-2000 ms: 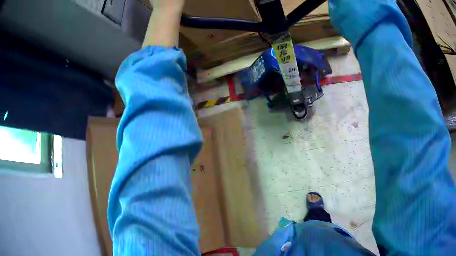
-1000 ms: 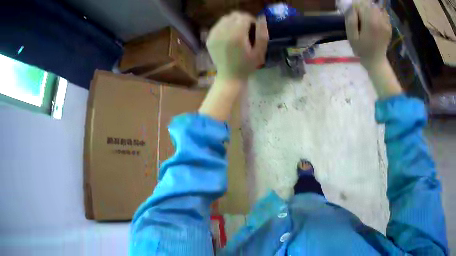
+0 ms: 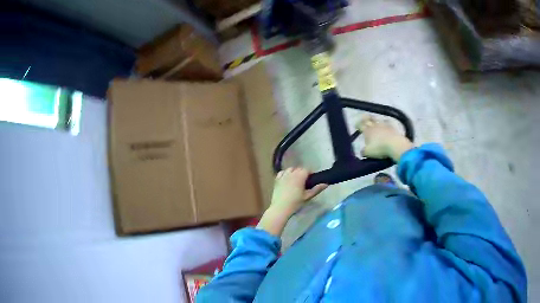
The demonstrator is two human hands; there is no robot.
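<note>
The black pallet jack handle [image 3: 342, 171] is a closed loop low in front of my body. Its arm with a yellow label runs up to the dark blue pallet jack body [image 3: 296, 18] at the top edge. My left hand [image 3: 292, 188] is on the left end of the handle's crossbar, thumb along the near side. My right hand [image 3: 381, 140] is at the right part of the loop, its palm on the bar and its fingers reaching inside towards the thin release lever [image 3: 356, 135]. The forks are not visible.
A large flat carton [image 3: 154, 189] leans on the white wall at the left, with a brown box [image 3: 177, 53] behind it. A film-wrapped load [image 3: 497, 50] stands at the upper right. Red tape [image 3: 379, 22] crosses the pale floor. A red box [image 3: 195, 284] is at the lower left.
The handle has come down and closer to my body, and both arms have bent. The right hand's fingers now reach inside the loop. The view has shifted, showing more floor at the right.
</note>
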